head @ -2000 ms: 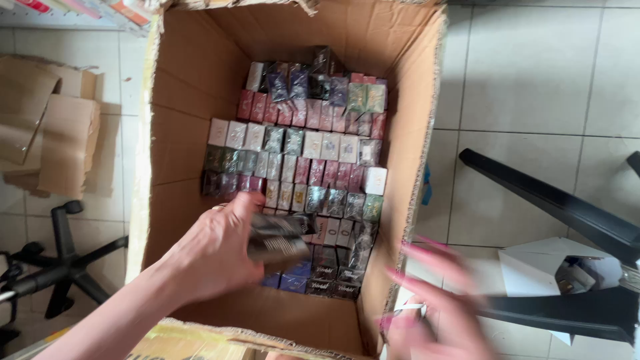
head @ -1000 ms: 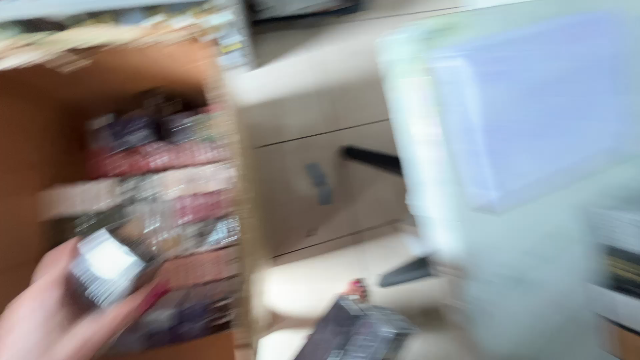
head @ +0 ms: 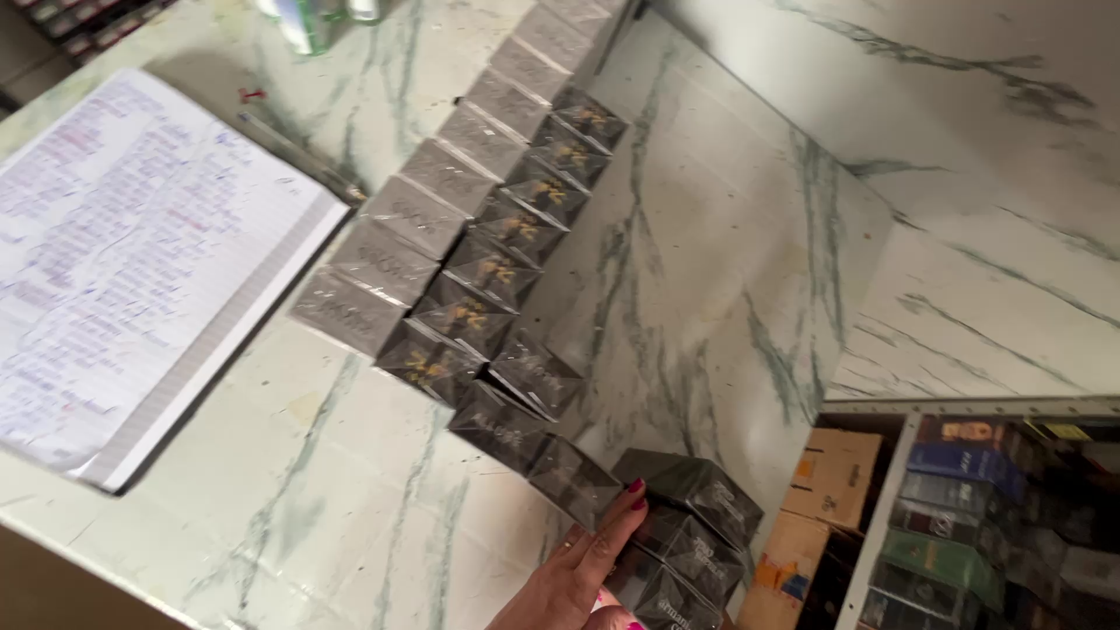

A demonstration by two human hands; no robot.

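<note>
My left hand, with pink nails and a ring, is at the bottom centre. Its fingers lie along the left side of several dark, film-wrapped boxes and its thumb is low in front of them. Beside its fingertips, a dark wrapped box ends a diagonal row on the marble-patterned surface. That row continues with black boxes bearing gold print, alongside grey wrapped boxes. My right hand is not visible; whether it supports the dark boxes from below is hidden.
An open notebook with handwriting lies at left, a pen beside it. Green-and-white containers stand at the top. At lower right, a shelf holds cardboard boxes and wrapped boxes. A marble-patterned panel rises at right.
The view has swung from the large carton of boxes to the marble-patterned surface. My left hand, earlier over the carton, is now against the dark boxes. My right hand has left the view.
</note>
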